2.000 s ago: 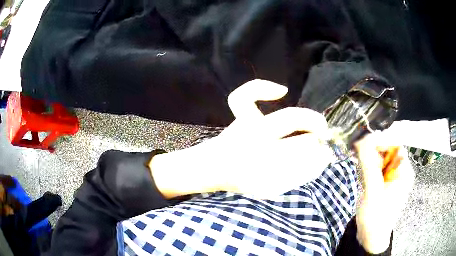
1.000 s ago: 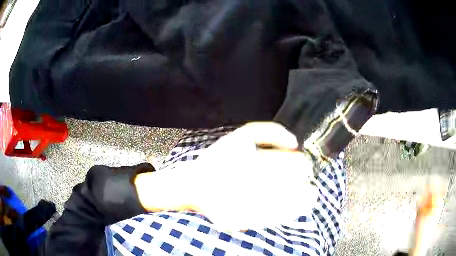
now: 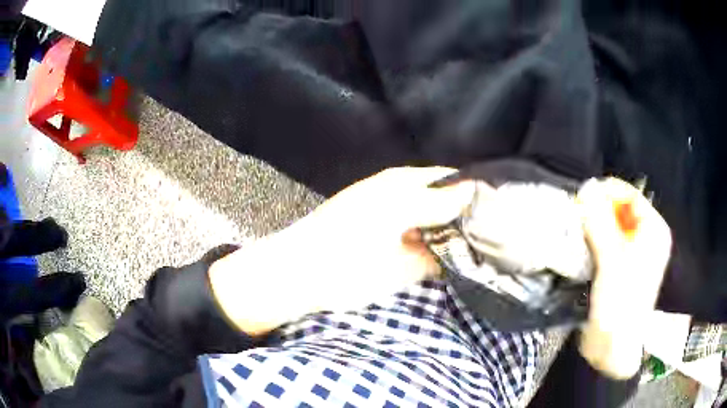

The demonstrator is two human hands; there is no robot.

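Note:
The black garment (image 3: 303,119) fills the upper part of the view. Its sleeve end (image 3: 510,307) lies between my hands, turned so that pale, overexposed lining (image 3: 526,231) shows in the opening. My left hand (image 3: 359,239) pinches the cuff's left side near its edge. My right hand (image 3: 626,255) is at the cuff's right side, with an orange bit of the thread snips (image 3: 626,217) showing in it; the blades cannot be made out. A tiny white clipping (image 3: 345,94) lies on the black cloth.
A red stool (image 3: 80,100) stands on the speckled floor (image 3: 191,179) at left. Blue and dark things and an olive-beige bundle (image 3: 76,339) are at the lower left edge. A checked apron (image 3: 343,362) covers my lap. White and plaid pieces show at lower right.
My right hand has come back from the lower right to the cuff. The cuff has been turned and opened, now spread between both hands. The stool and garment sit differently in the tilted view.

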